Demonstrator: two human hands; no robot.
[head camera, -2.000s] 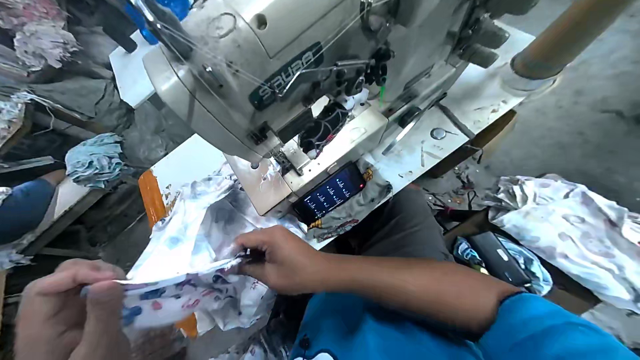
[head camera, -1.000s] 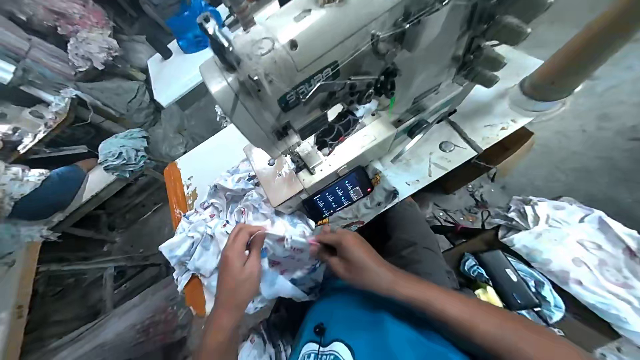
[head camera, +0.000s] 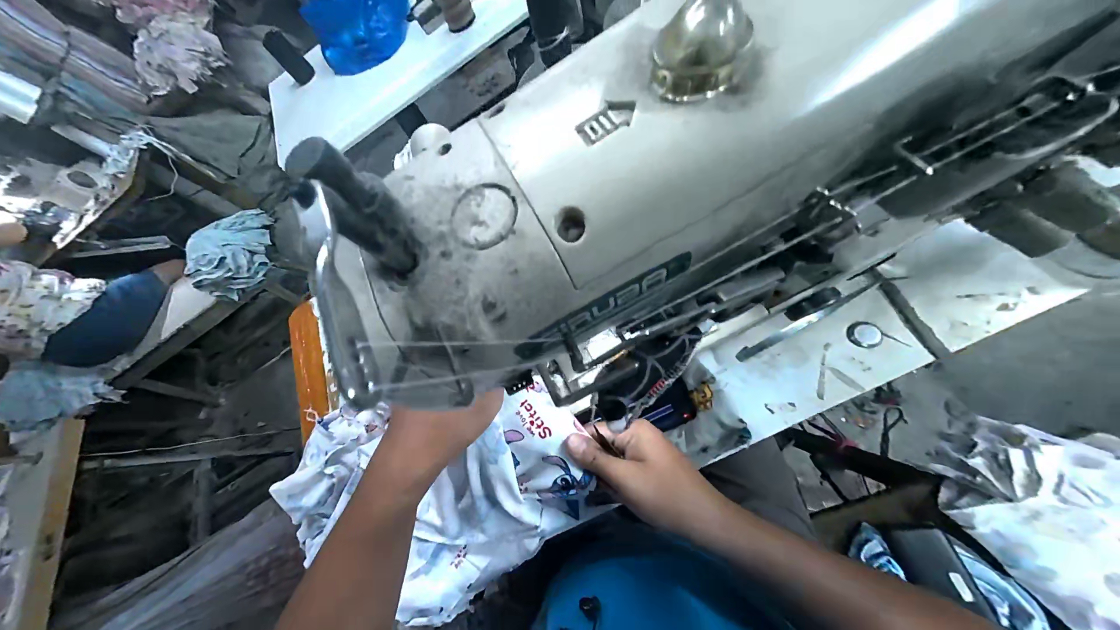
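Observation:
The head of a Siruba industrial sewing machine (head camera: 525, 201) fills the upper middle of the view. White printed fabric (head camera: 472, 516) lies bunched below it, and a flat part runs up under the machine head. My left hand (head camera: 455, 411) reaches beneath the near end of the machine; its fingers are hidden there. My right hand (head camera: 626, 455) pinches the right edge of the fabric between thumb and fingers, with a small dark tool, perhaps thread snips, in the same hand. Part of a phone (head camera: 669, 411) shows just beyond it. The needle area is mostly hidden.
A blue plastic bag (head camera: 359, 35) sits on a white table (head camera: 385, 105) at the upper left. Another person's leg (head camera: 114, 315) shows at the left beside a grey-blue cloth bundle (head camera: 229, 254). At the lower right, pale fabric (head camera: 1050, 516) lies near a box with a dark case (head camera: 932, 569).
Both hands have brought the fabric up to the machine; one second ago they held it in front, over the pile. The view has moved closer to the machine head.

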